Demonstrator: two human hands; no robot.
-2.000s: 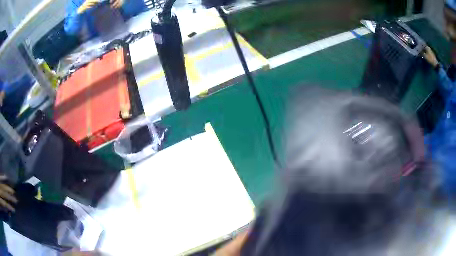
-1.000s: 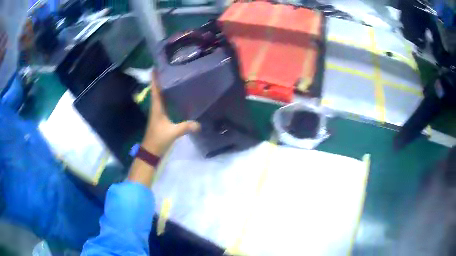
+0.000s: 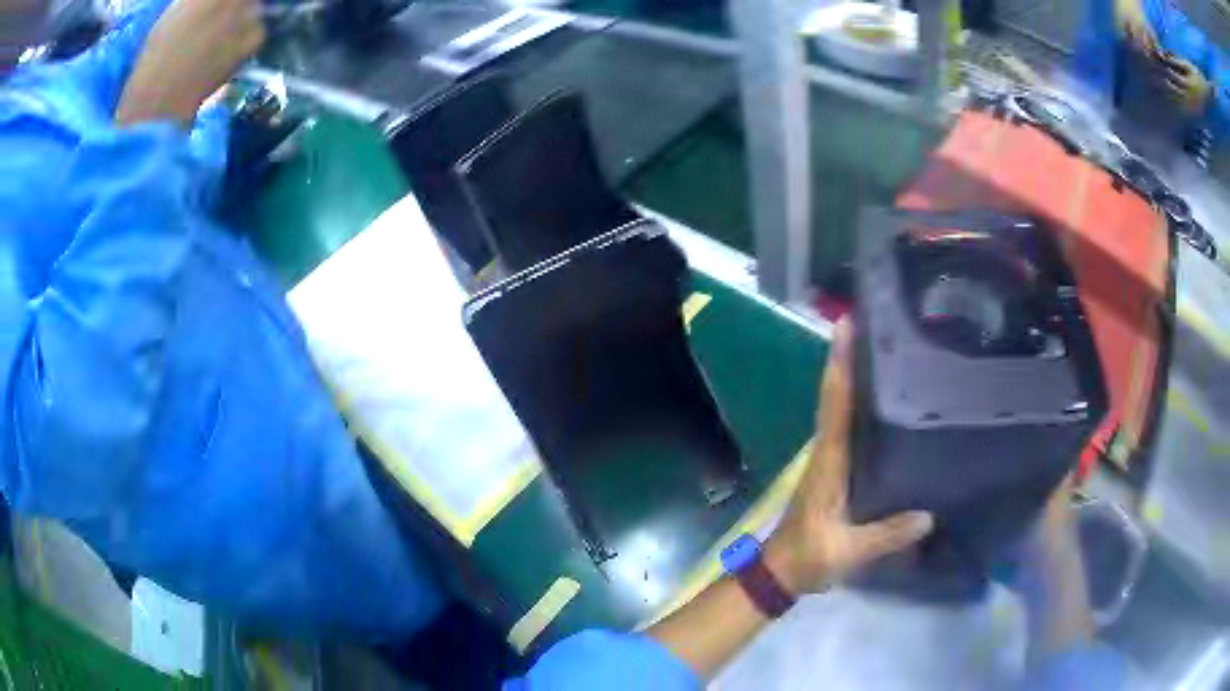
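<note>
The black unit housing [image 3: 971, 459] stands upright at the right, its open end up, showing a round internal part [image 3: 964, 308] and a little red wire. My left hand [image 3: 843, 506], with a dark red and blue band at the wrist, holds the housing's left side, thumb across its lower front. My right hand [image 3: 1063, 574] is blurred and lies along the housing's right side; its fingertips are hard to make out. The white work sheet [image 3: 823, 655] shows below the housing.
Curved black panels [image 3: 594, 365] stand on the green bench at centre-left. A white taped sheet [image 3: 418, 365] lies beside them. A person in blue [image 3: 162, 351] works close at left. A metal post [image 3: 772, 162] and red boards [image 3: 1079, 230] are behind the bench.
The view has swung left. The housing is now more upright and closer, with my left hand still on it. My right hand has come to its right side.
</note>
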